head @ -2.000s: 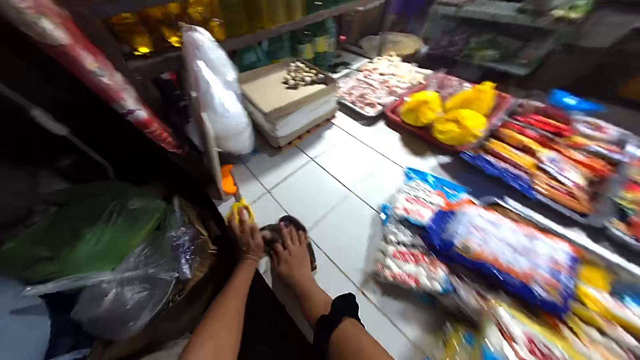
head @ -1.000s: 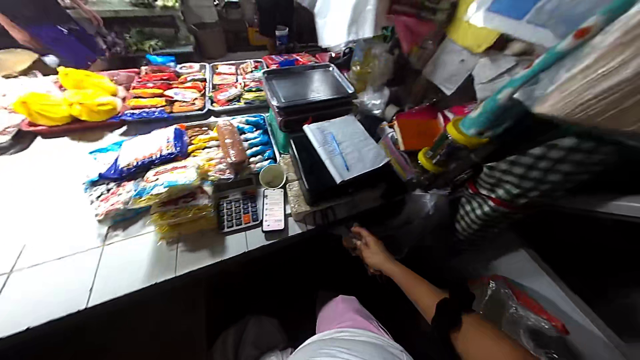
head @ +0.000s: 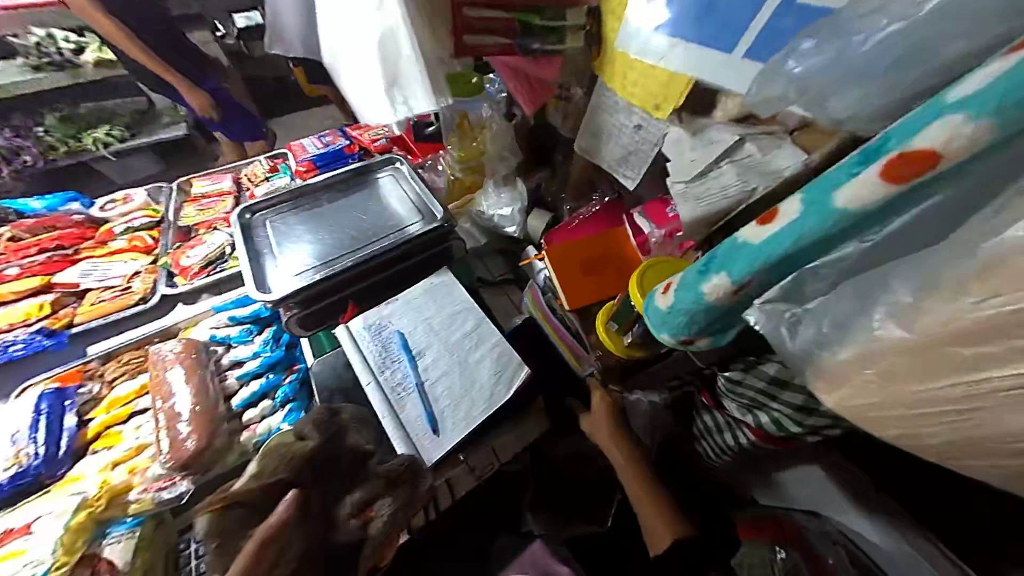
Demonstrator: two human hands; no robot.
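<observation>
At the lower left, my left hand (head: 276,524) is blurred and grips a crumpled dark brown cloth (head: 344,472), which covers part of the counter's front edge. My right hand (head: 604,416) reaches to the lower end of a striped pouch (head: 560,324) beside a dark object; its fingertips are partly lost in shadow, so its grip is unclear. Between the hands lies an open notebook (head: 472,360) with handwriting, and a blue pen (head: 416,384) rests across its page. Behind the notebook is a stack of metal trays (head: 344,228).
Packaged meats in trays (head: 200,212) and a wrapped brown roll (head: 188,404) fill the left. An orange notebook (head: 592,264), yellow-rimmed containers (head: 620,328) and a teal patterned roll (head: 800,216) crowd the right. A person (head: 172,72) stands beyond the counter.
The view has swung right since the earliest frame and come closer to the notebook. My left hand, unseen one second ago, is in view with the brown cloth. My right hand is now by the striped pouch.
</observation>
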